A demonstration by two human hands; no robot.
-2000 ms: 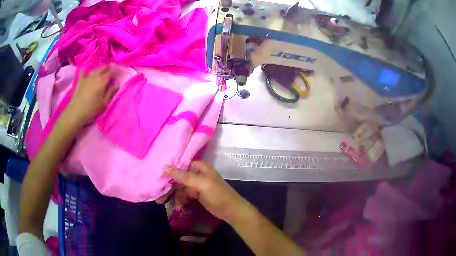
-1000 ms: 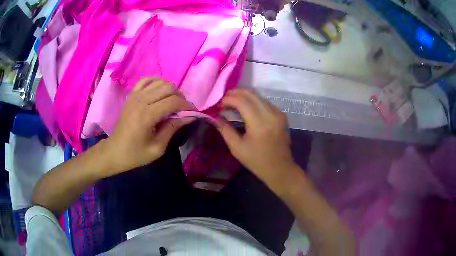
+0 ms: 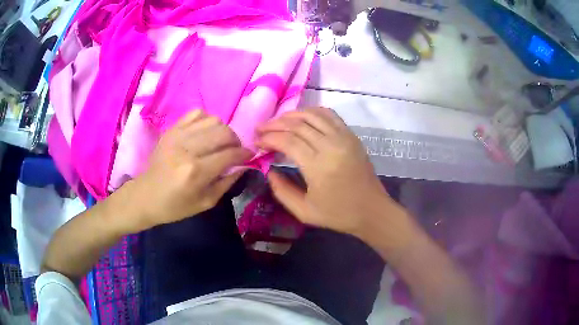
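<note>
The pink garment (image 3: 222, 76) lies over the left part of the sewing table, bright pink cloth on paler pink cloth, reaching to the needle area (image 3: 312, 28) at the top. My left hand (image 3: 197, 162) and my right hand (image 3: 317, 165) meet at the garment's near edge, at the table front. Both pinch a small folded piece of pink edge (image 3: 259, 161) between fingers and thumbs. The fingers hide part of the fold. The hands are bare.
Scissors (image 3: 401, 47) with dark green and yellow loops lie right of the needle. A ruler scale (image 3: 393, 149) runs along the front edge. A pink-white packet (image 3: 505, 136) lies at right. A blue basket (image 3: 117, 279) stands lower left. More pink cloth (image 3: 508, 254) is at lower right.
My left hand has come from the upper left of the cloth to its near edge beside my right hand. Since one second ago, the fingers have closed nearer together on the edge. The view has tilted down.
</note>
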